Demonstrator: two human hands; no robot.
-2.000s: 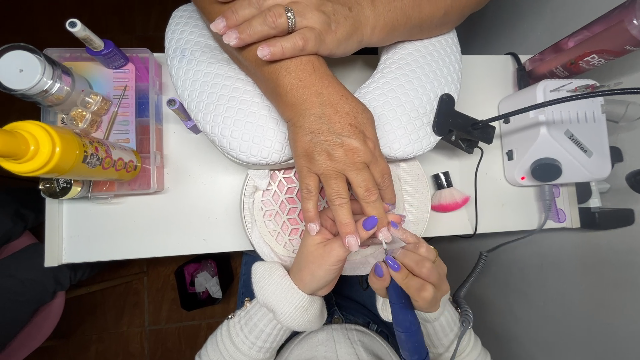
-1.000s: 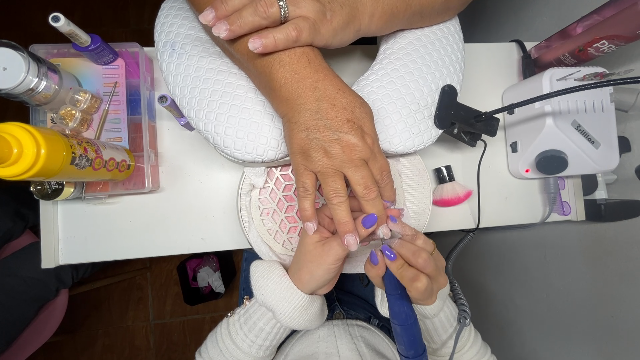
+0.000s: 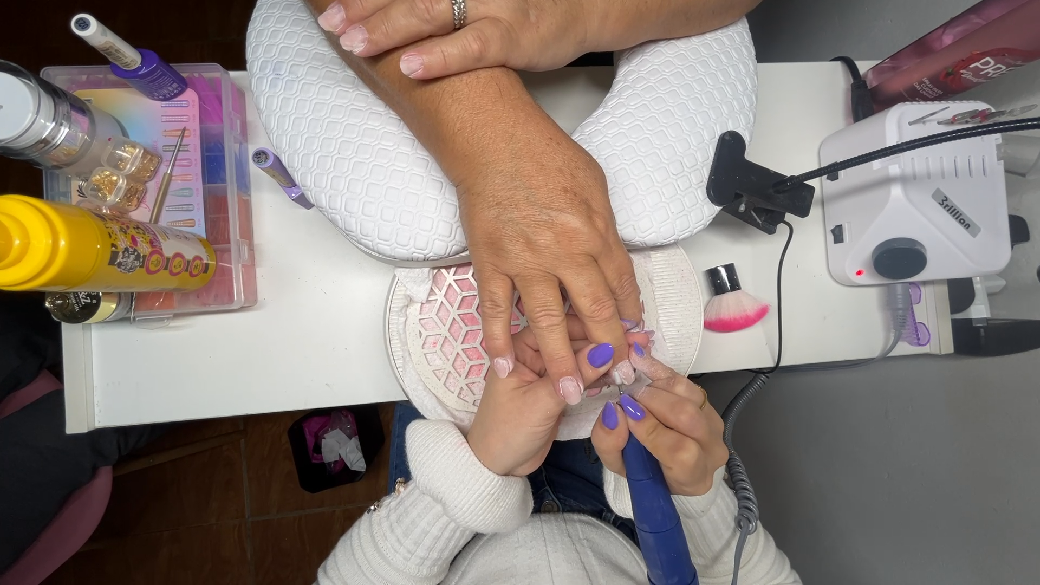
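My left hand (image 3: 524, 406) is under the other person's hand (image 3: 540, 219), its thumb and fingers closed around one of that hand's fingers near the tip. My right hand (image 3: 670, 418) grips a blue electric nail drill handpiece (image 3: 654, 512) like a pen, its thin bit at the edge of that finger's pale nail (image 3: 623, 372). Beneath the hands lies a round dust collector (image 3: 455, 325) with a white patterned grille over pink. The person's forearm rests across a white textured curved cushion (image 3: 357, 138), with their other hand (image 3: 487, 32) laid over it.
At right stand the white drill control unit (image 3: 914, 195), a black clip (image 3: 760, 183) and a pink-tipped brush (image 3: 731, 301); a coiled cord (image 3: 739, 479) hangs beside my right wrist. A yellow bottle (image 3: 106, 248), jars and a clear plastic case (image 3: 244, 203) fill the left end. A black bin (image 3: 335, 447) stands below.
My right hand and the drill handpiece have shifted slightly at the same fingertip. My left hand keeps its hold, and the person's hands stay in place.
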